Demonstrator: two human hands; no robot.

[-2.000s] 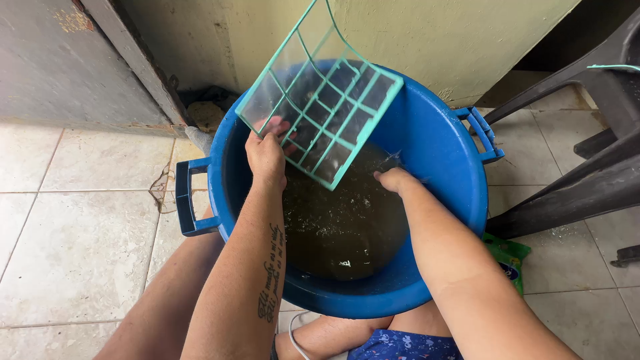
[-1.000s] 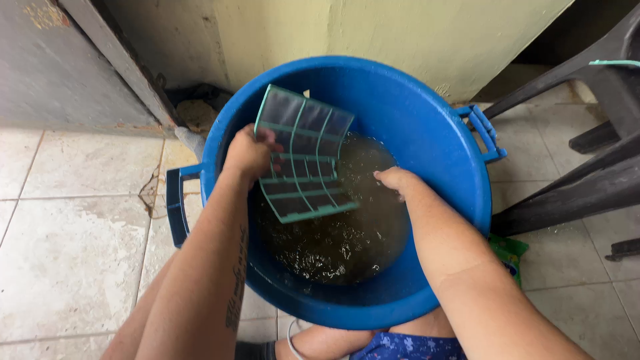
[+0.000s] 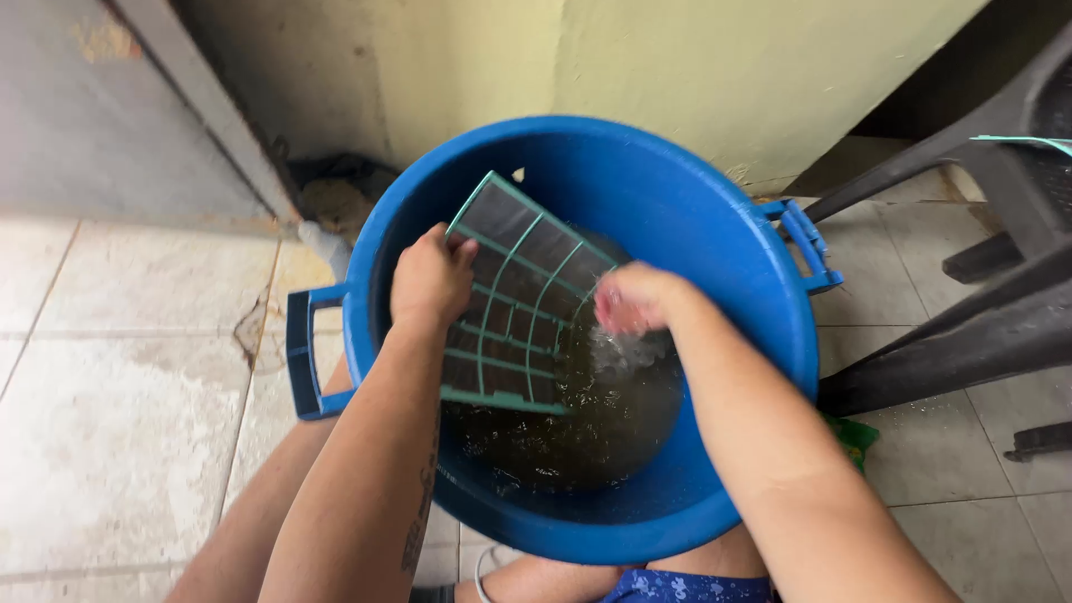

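Observation:
My left hand (image 3: 431,276) grips the left edge of an air-conditioner filter (image 3: 523,289), a dark mesh in a green plastic grid frame. The filter leans at a slant inside a round blue plastic tub (image 3: 586,548), its lower and right parts at the murky water (image 3: 553,448). Just right of the filter, above the water, is my right hand (image 3: 632,301), blurred, with fingers curled. Water splashes directly below it. Whether it holds anything does not show.
The tub has a handle at the left (image 3: 303,356) and another at the right (image 3: 808,243). A dark plastic chair (image 3: 946,310) stands at the right, with a thin green strip (image 3: 1026,141) on it. Behind the tub is a pale wall (image 3: 653,67); a green packet (image 3: 854,440) lies beside the tub.
The filter, raised over the tub two seconds ago, is now lower, in my left hand throughout. My right hand has moved from lower in the tub up beside the filter, and water now splashes beneath it.

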